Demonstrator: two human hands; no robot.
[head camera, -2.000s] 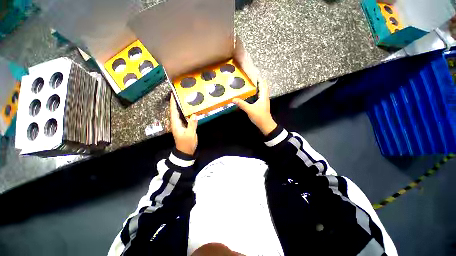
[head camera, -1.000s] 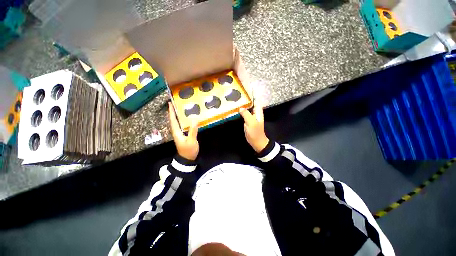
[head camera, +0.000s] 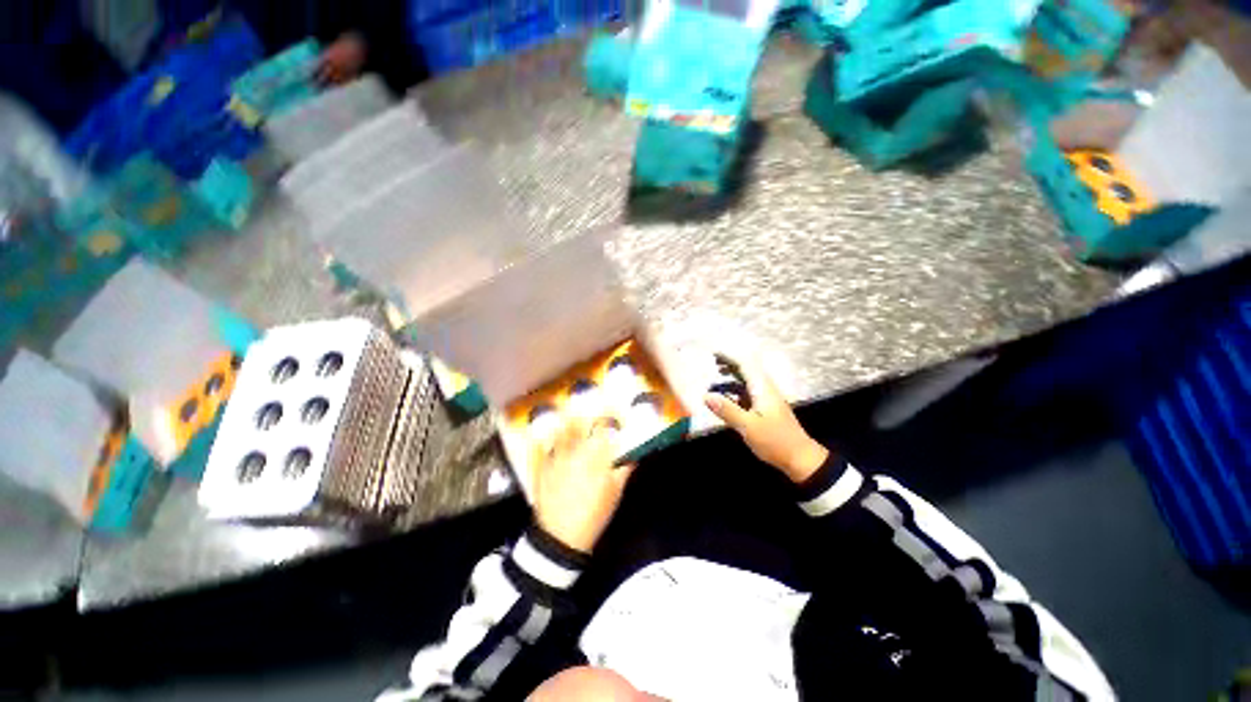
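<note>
A teal box (head camera: 656, 440) with its grey-white lid (head camera: 542, 313) standing open lies at the bench's front edge. A yellow insert (head camera: 583, 388) with round holes sits inside it. My left hand (head camera: 576, 487) grips the box's front left, fingers over the insert, hiding part of it. My right hand (head camera: 771, 428) is just right of the box, not touching it. Its fingers are around a small dark patch, too blurred to tell whether it is an object or a gap. A leaning stack of white six-hole inserts (head camera: 295, 418) stands at the left.
Filled teal boxes with raised lids stand at the left (head camera: 126, 483) and far right (head camera: 1098, 206). More teal boxes (head camera: 693, 117) lie at the back of the speckled bench (head camera: 878, 274). A blue crate (head camera: 1207, 425) is at the right. Part of another person's hand (head camera: 342, 58) shows at the back left.
The view has shifted and shows more of the bench's back. My left hand has moved from the box's left side onto its front. My right hand has let go and moved right.
</note>
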